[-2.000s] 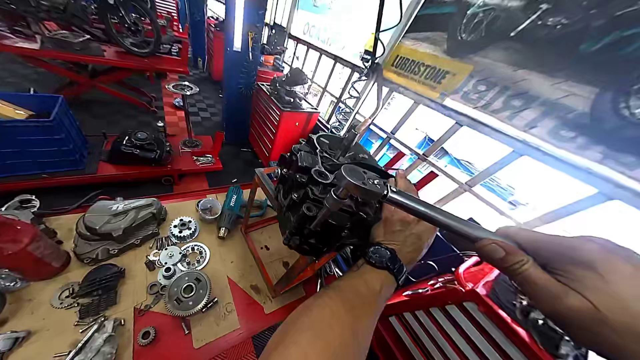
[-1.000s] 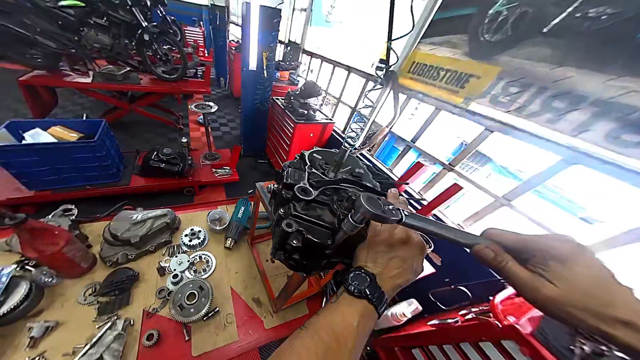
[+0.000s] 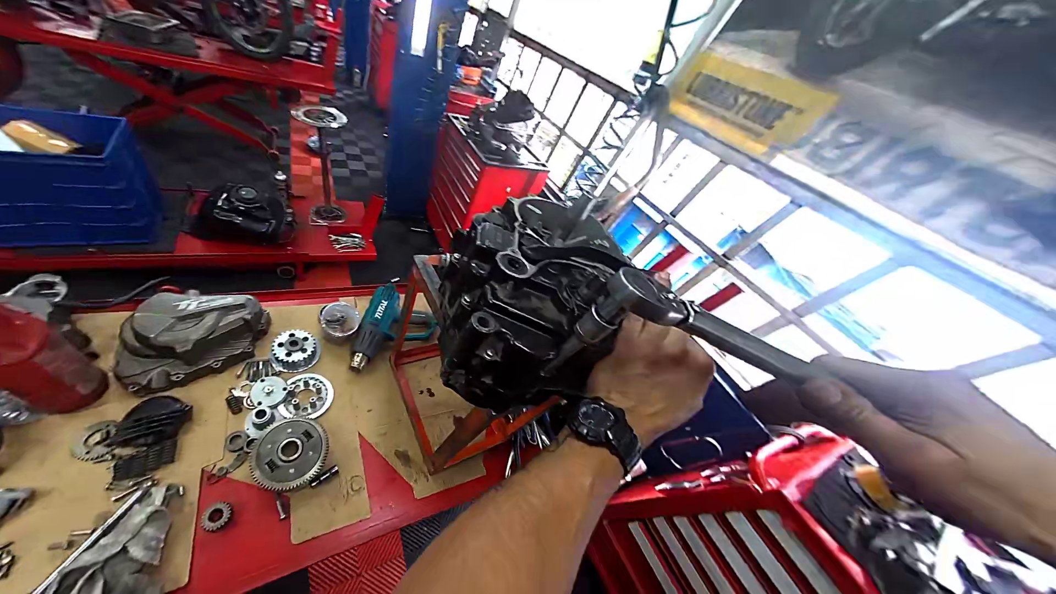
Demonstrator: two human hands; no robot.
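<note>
A black engine block sits on a red metal engine stand at the centre. A long-handled ratchet wrench reaches in from the right, its round head and socket against the engine's right side. My left hand, wearing a black watch, is pressed by the engine just under the ratchet head; its fingertips are hidden behind the tool and block, so its hold is unclear. My right hand is closed around the far end of the ratchet handle.
On the cardboard-covered bench lie a teal heat gun, an engine cover, a clutch basket gear and a grey cloth. A red tool cabinet stands below my arms. Behind are a blue bin and a red tool chest.
The ratchet remains at the engine's side with both hands near it as before. The view has shifted slightly.
</note>
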